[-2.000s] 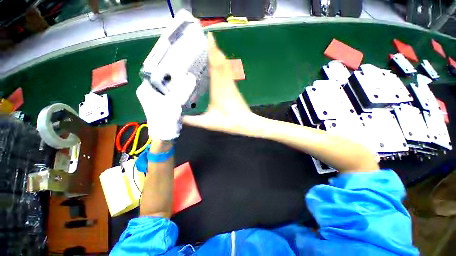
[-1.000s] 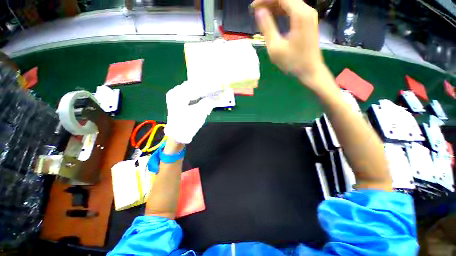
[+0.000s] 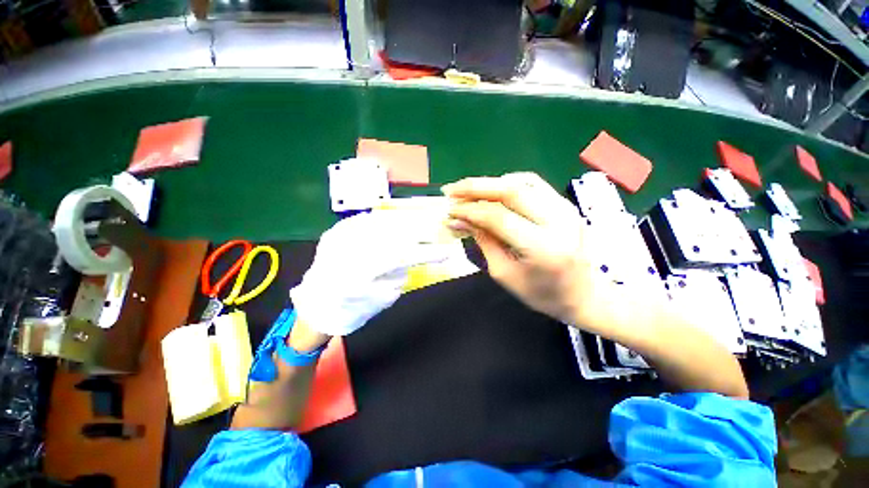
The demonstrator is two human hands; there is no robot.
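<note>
My left hand [image 3: 357,267], in a white glove with a blue wrist band, holds a white and pale-yellow label stack [image 3: 440,271] over the near edge of the belt. The glove covers much of the stack. My bare right hand [image 3: 519,233] is at the stack's upper right, with fingertips pinched together beside the glove. Whether something thin is between those fingertips cannot be told. A white electronic unit [image 3: 359,184] lies on the belt just beyond my left hand.
Piled white units [image 3: 705,229] lie at right. Red cards [image 3: 616,161] lie along the green belt [image 3: 495,124]. At left are a tape dispenser [image 3: 110,324] with tape roll [image 3: 69,229], scissors [image 3: 238,274] and a pale-yellow block [image 3: 205,367]. Another red card [image 3: 331,386] lies under my left forearm.
The left hand held a unit earliest, then the pale stack; it has now lowered with the stack. The right hand has come down from the upper right to the stack.
</note>
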